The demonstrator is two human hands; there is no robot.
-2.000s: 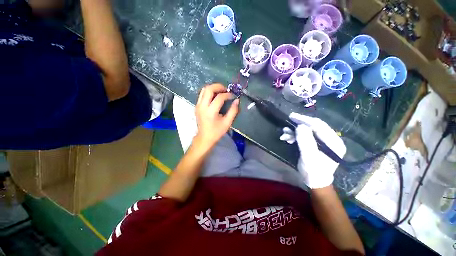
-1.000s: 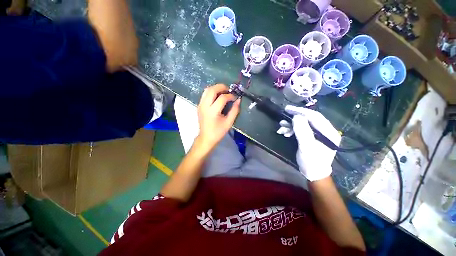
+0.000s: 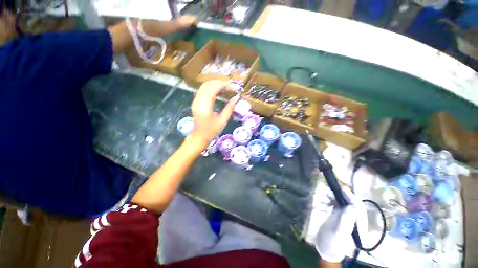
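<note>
My bare left hand (image 3: 208, 111) is raised over the far side of the bench. Its fingertips pinch a small purple-and-white part (image 3: 236, 85) beside the box of pale parts; details are blurred. My white-gloved right hand (image 3: 339, 230) is low at the right, holding a black corded tool (image 3: 331, 180) whose tip points up toward the boxes. Blue, purple and white cylindrical housings (image 3: 241, 135) stand in a cluster on the dark-green bench (image 3: 126, 118), open ends up, with small tabs at their rims. One blue housing (image 3: 185, 125) is left of my forearm.
Cardboard boxes (image 3: 272, 111) of small parts line the far edge. Cutters (image 3: 270, 192) lie near the front. At right are a black unit (image 3: 390, 152), black cable (image 3: 384, 230) and more housings (image 3: 422, 202) on a white surface. A person in blue (image 3: 47, 120) reaches across at left.
The view has swung up and right, showing the boxes. My left hand has moved from the bench front to the boxes with a small part. The tool has left that part and moved right.
</note>
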